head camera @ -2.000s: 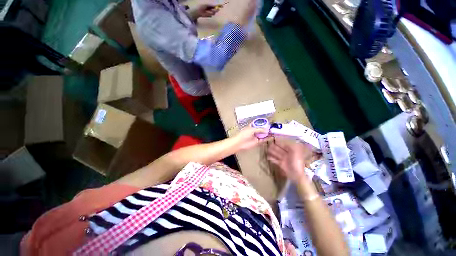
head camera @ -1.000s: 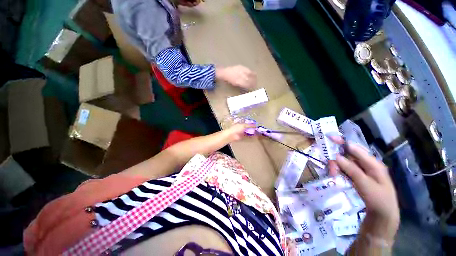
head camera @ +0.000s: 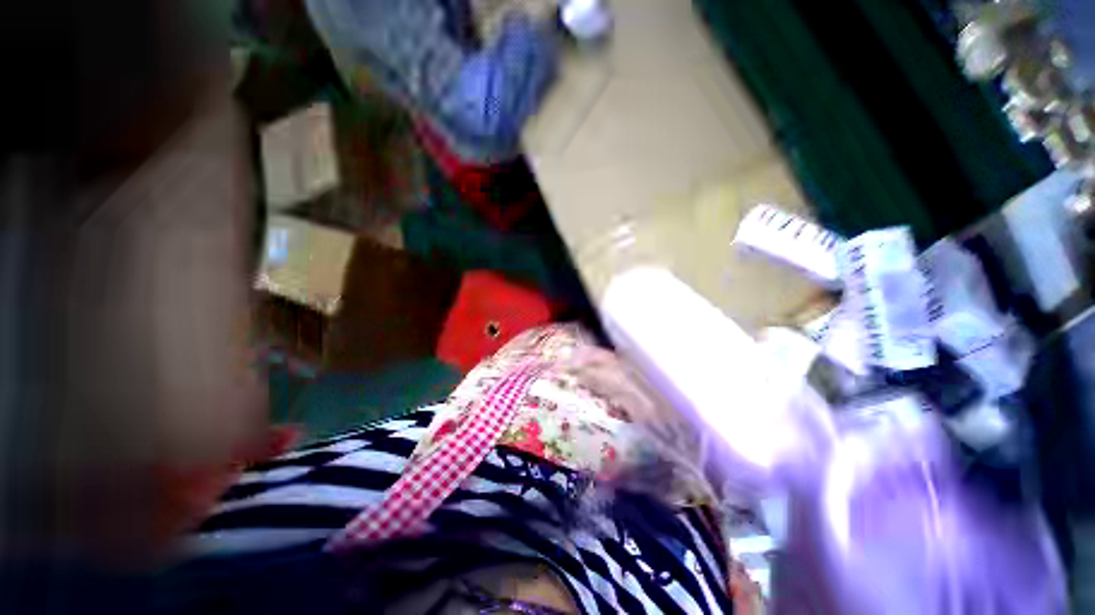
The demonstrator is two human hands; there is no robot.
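Note:
A lilac and white mini fan (head camera: 720, 372) is large and blurred close to the camera at lower right, its pale handle pointing up and left. A blurred skin-toned shape (head camera: 642, 408) lies behind its handle; I cannot tell which hand it is or whether it grips the fan. A big dark brownish blur (head camera: 156, 324) fills the left side, possibly my left arm or hand very near the camera. White retail boxes with black lettering (head camera: 889, 300) lie in a pile on the bench at right, partly hidden by the fan.
The cardboard-covered bench (head camera: 654, 144) runs up the middle beside the dark green conveyor (head camera: 889, 120). A person's blue-grey sleeve (head camera: 498, 90) is at the top. A red stool (head camera: 495, 318) and open cartons (head camera: 306, 258) are left of the bench. Shiny metallic parts (head camera: 1033, 84) sit at upper right.
The mini fan has come from over the bench to close in front of the camera, lower right. The outstretched left arm and raised right hand no longer show clearly. A dark blur now covers the left side.

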